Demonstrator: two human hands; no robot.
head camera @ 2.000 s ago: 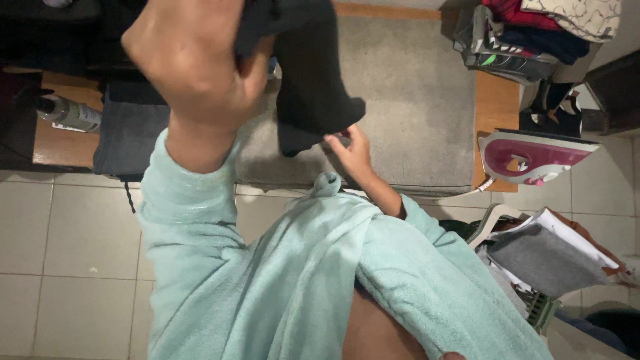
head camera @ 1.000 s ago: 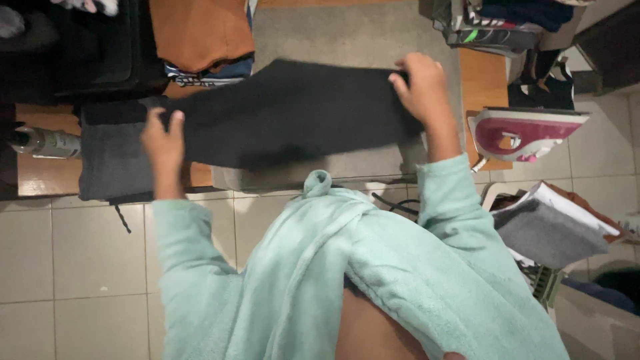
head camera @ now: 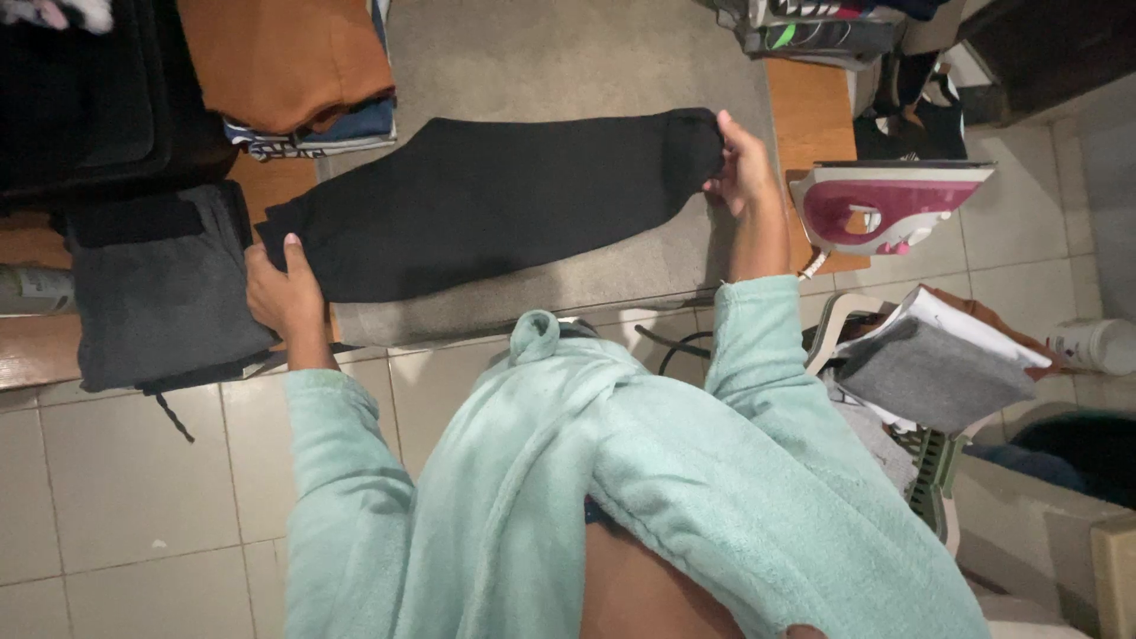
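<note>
Black trousers (head camera: 524, 191), folded lengthwise, lie stretched across a grey ironing pad (head camera: 577, 53). My left hand (head camera: 288, 288) grips their left end, thumb on top and fingers underneath. At the right end, my right hand (head camera: 745, 169) holds the narrower part of the black cloth, its fingers partly hidden behind it. A pink and white clothes iron (head camera: 874, 206) rests on the wooden surface to the right of my right hand. Beside my left hand lies a folded dark grey garment (head camera: 160, 297) with a cord hanging from it.
Folded clothes with an orange garment (head camera: 288, 62) on top are stacked at upper left, and more clothes (head camera: 825, 35) at upper right. A bottle (head camera: 37, 290) lies at far left. A basket (head camera: 932, 470) with clothes and a hanger is at lower right, by a white container (head camera: 1100, 346).
Two seconds ago the black cloth hung bunched from my raised left hand. Now it is spread lengthwise and lies lower on the pad, one hand at each end.
</note>
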